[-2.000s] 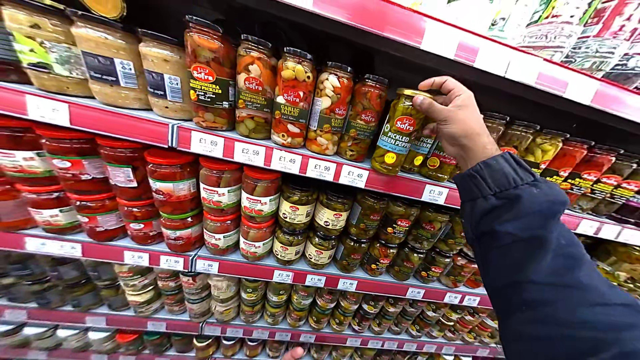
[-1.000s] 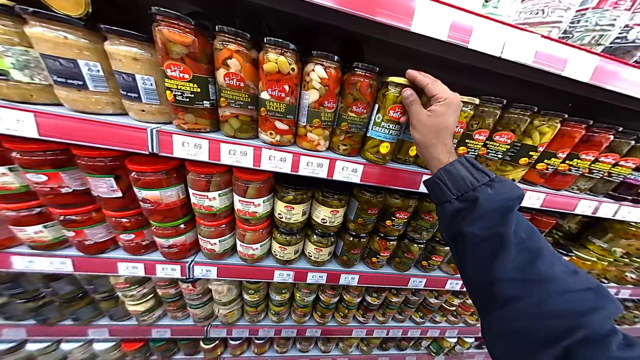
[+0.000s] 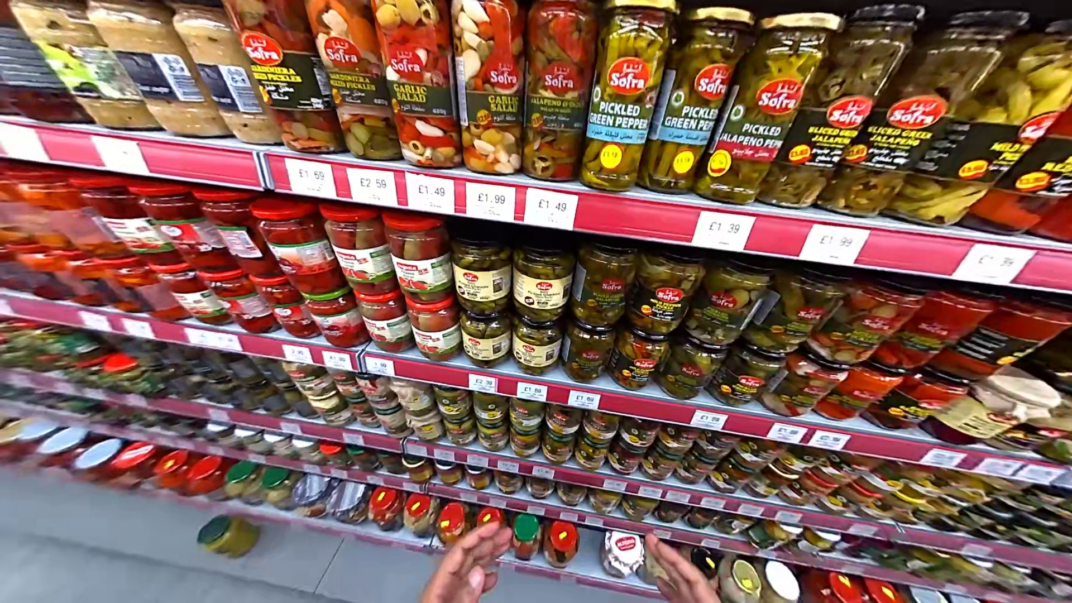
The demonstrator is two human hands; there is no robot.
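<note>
Low in the view, my left hand [image 3: 466, 563] is raised with its fingers apart and nothing in it. My right hand [image 3: 680, 573] is a short way to its right, also empty, partly cut off by the lower edge. Between them, farther back on a low shelf, are a jar with a silver lid [image 3: 623, 553] and a jar with a red lid [image 3: 561, 543]. On the top shelf, a tall jar of pickled green peppers [image 3: 626, 100] with a gold lid stands upright beside a similar jar [image 3: 697, 105].
Several shelves with red front edges [image 3: 636, 218] hold rows of glass jars. Red-lidded jars [image 3: 301, 243] are stacked at the left, jars of dark green pickles [image 3: 603, 285] in the middle. A green-lidded jar [image 3: 228, 536] is by the grey floor [image 3: 276, 578].
My right hand has let go of the pickled green pepper jar on the top shelf and moved down. Both hands now show low in the view. The view has shifted.
</note>
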